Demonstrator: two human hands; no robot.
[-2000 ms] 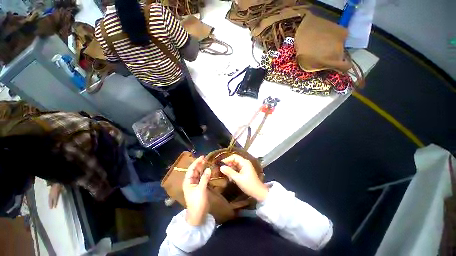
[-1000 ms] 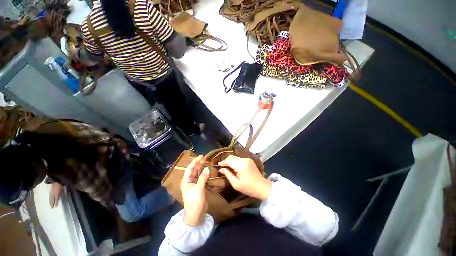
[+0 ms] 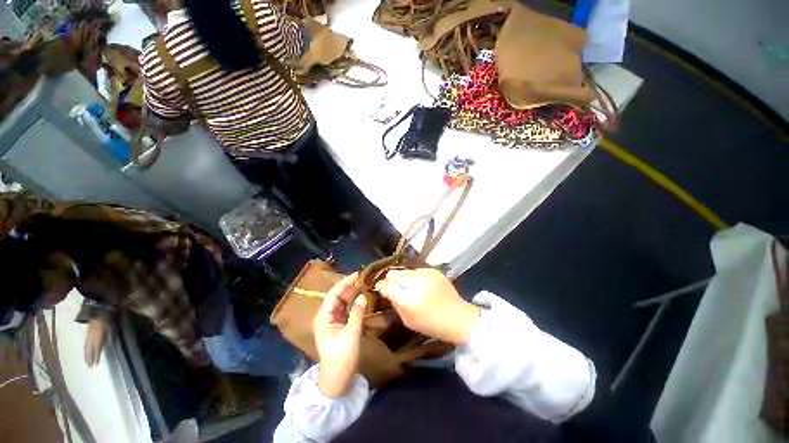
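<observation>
A tan-brown bag (image 3: 298,322) is held open at my waist, with a thin yellowish line along part of its edge. Its narrow brown handles (image 3: 445,227) reach up over the table corner. My left hand (image 3: 338,333) pinches the bag's top edge between thumb and fingers. My right hand (image 3: 426,303) is bent over the mouth of the bag, close to my left fingertips, with its fingers on the edge there. The small part between the fingertips is too blurred to tell.
A white table (image 3: 519,186) bears a small red and blue-white bottle (image 3: 457,170), a black pouch (image 3: 418,132), leopard-print pieces (image 3: 484,99) and brown bags (image 3: 541,59). A person in stripes (image 3: 229,82) stands ahead; another in plaid (image 3: 147,268) is at left. A stool (image 3: 257,227) stands between.
My right hand has turned and shifted slightly, its fingers now deeper at the bag's edge. My left hand stays nearly in place. The striped person and the view have shifted a little.
</observation>
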